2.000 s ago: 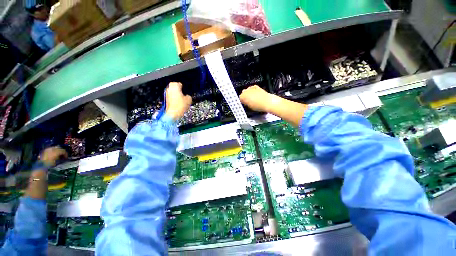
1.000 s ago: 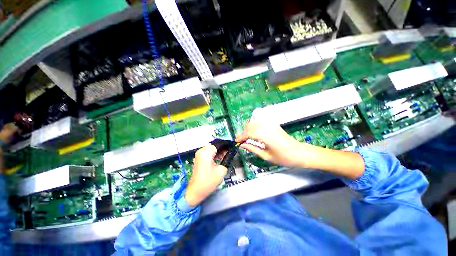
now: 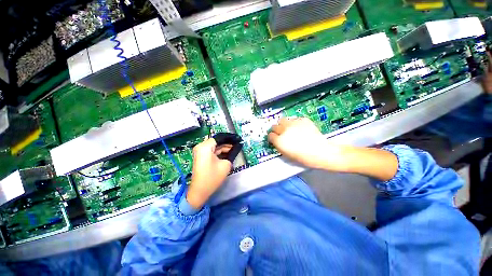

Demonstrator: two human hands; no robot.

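Note:
My left hand (image 3: 207, 168) holds a dark clump of black components (image 3: 228, 141) over the gap between two boards, near the front rail. My right hand (image 3: 294, 141) is over the left front part of a green circuit board (image 3: 318, 121), fingertips low on its surface. Its fingers are bent together; whether they pinch a small part cannot be told. A long white heat sink (image 3: 323, 67) lies across this board, behind my right hand. Another circuit board (image 3: 129, 178) lies to the left with its own long heat sink (image 3: 127, 135).
Finned heat sinks (image 3: 127, 56) with yellow strips (image 3: 154, 82) stand at the boards' far edges. Bins of small parts (image 3: 81, 24) are at upper left. A blue coiled cord (image 3: 141, 102) runs to my left wrist. The metal rail (image 3: 259, 178) crosses in front. Another person's hand (image 3: 487, 78) shows at right.
The view has moved closer to the boards. My right hand has parted from the dark clump in my left hand and moved over the right board. My left hand still holds the clump.

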